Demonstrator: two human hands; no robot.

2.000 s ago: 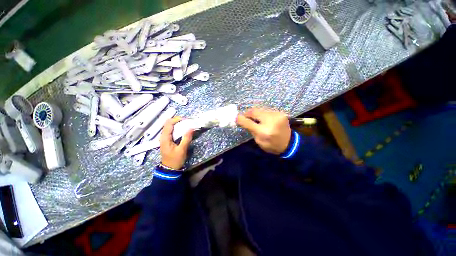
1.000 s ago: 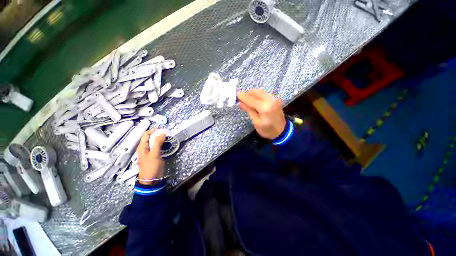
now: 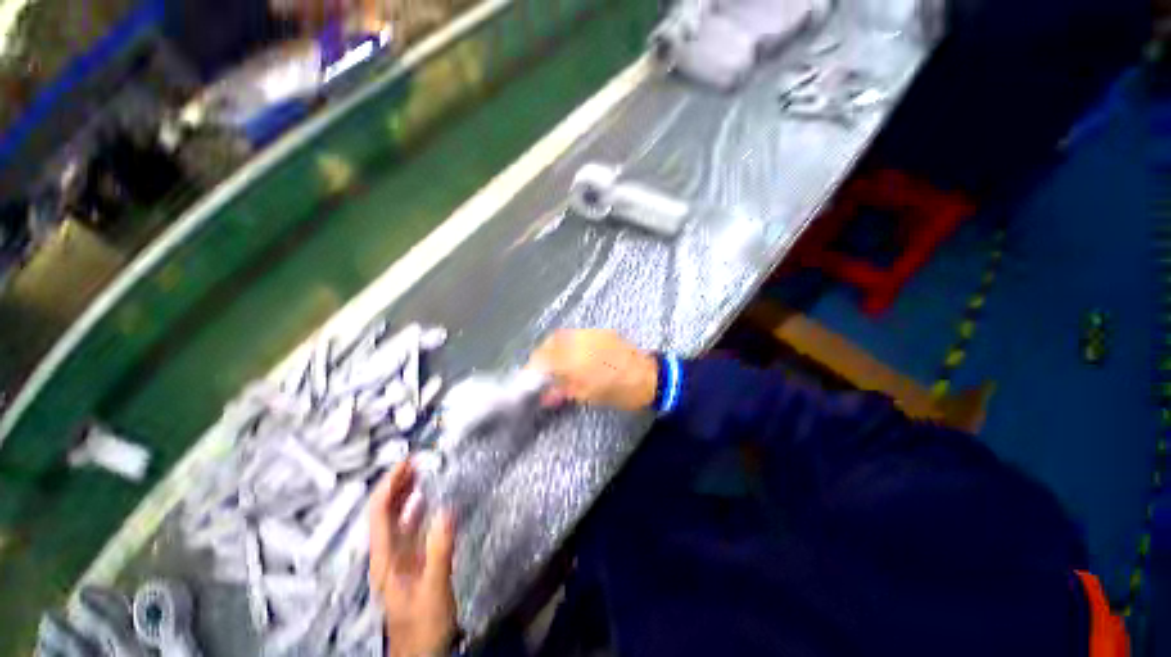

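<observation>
The frame is blurred by motion. My right hand (image 3: 593, 370) is closed at the near end of a crumpled white lump (image 3: 485, 401), which lies over the silver film just right of the pile. My left hand (image 3: 414, 565) is at the pile's near right edge, fingers pointing up and somewhat apart. Something whitish shows at its fingertips, too blurred to name or to tell if it is held. The loose handle covers (image 3: 302, 481) lie in a large heap left of both hands. No fan body shows clearly between my hands.
A handheld fan (image 3: 629, 203) lies farther up the bench. Small grey parts (image 3: 828, 93) and pale bundled items (image 3: 738, 39) lie beyond it. More fans (image 3: 162, 614) stand at the bottom left. A white fan (image 3: 111, 452) is on the green conveyor (image 3: 257, 285) along the bench's far side.
The view has swung, showing more of the conveyor and far bench. The white lump has come down closer to my left hand. The fan that was at my left hand is no longer clearly visible.
</observation>
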